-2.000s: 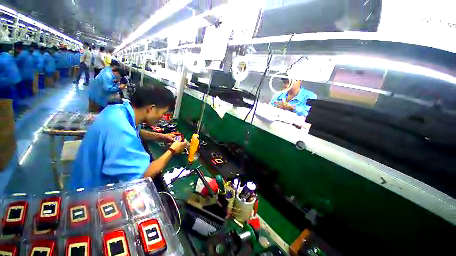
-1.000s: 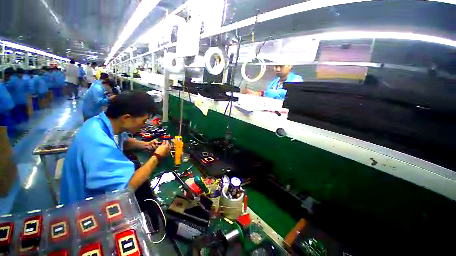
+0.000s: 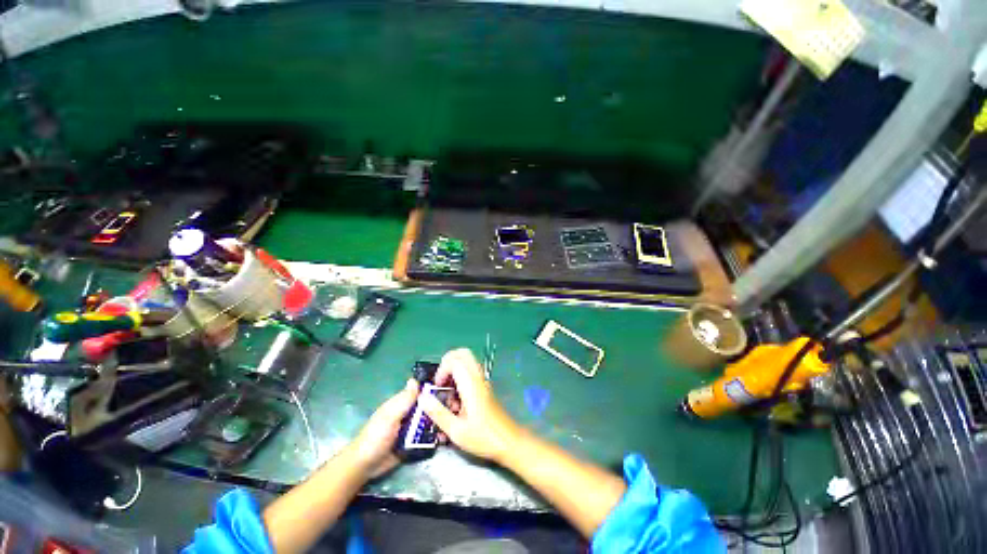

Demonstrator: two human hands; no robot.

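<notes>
A dark phone housing [image 3: 419, 442] with a pale-framed, blue-dark keypad area is held over the front of the green bench mat. My left hand [image 3: 381, 433] grips its left side from below. My right hand [image 3: 468, 409] is on its upper right side, with fingers at the top and the thumb on its face. The fingers hide part of the phone. An empty pale front bezel [image 3: 570, 348] lies to the right, and a small blue triangle [image 3: 537, 400] lies nearer. A black phone or shell [image 3: 369, 325] lies behind my left hand.
An orange electric screwdriver [image 3: 758, 381] and a tan cup [image 3: 709, 333] are at the right, beside stacked plastic trays [image 3: 909, 476]. A sample parts board [image 3: 547, 284] stands at the rear. A tool pot [image 3: 222, 292] and solder spool [image 3: 284, 355] are at the left.
The view has swung from the line and neighbouring worker at the left down to my own bench. Both my hands and the phone they hold have come into view.
</notes>
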